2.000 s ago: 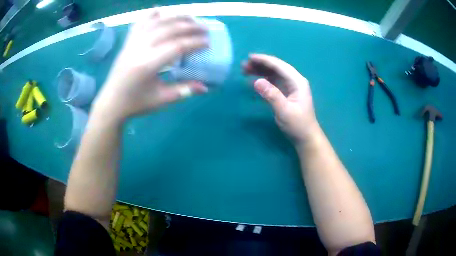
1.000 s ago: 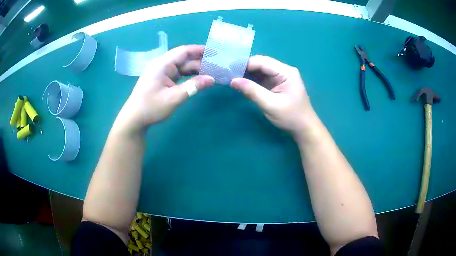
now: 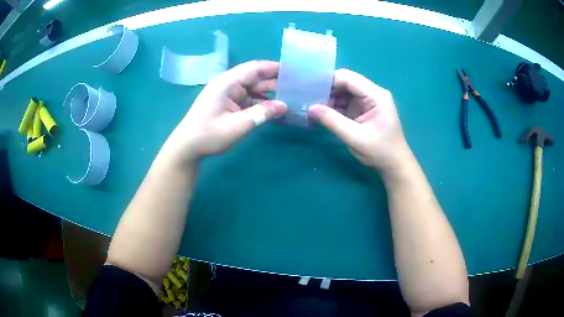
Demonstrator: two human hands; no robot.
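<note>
A silver-grey curved mesh cover [image 3: 307, 68] is held up between my two hands over the green bench, with two small tabs sticking up at its top edge. My left hand [image 3: 244, 108] grips its lower left side, thumb in front; a pale band is on the thumb. My right hand [image 3: 362, 117] grips its lower right side, thumb in front. The fingers behind the cover are partly hidden. Another curved mesh cover [image 3: 193, 67] lies open on the bench just beyond my left hand.
More C-shaped mesh covers [image 3: 98, 158] lie at left, beside yellow cylinders [image 3: 37, 124]. Pliers [image 3: 468, 102], a black unit [image 3: 530, 82] and a claw hammer [image 3: 534, 198] lie at right. A box below the bench holds yellow cylinders [image 3: 176, 282].
Both hands first came together on the mesh cover, the left having let go of another one that now lies on the bench. Since then the held cover has tilted, showing a longer face.
</note>
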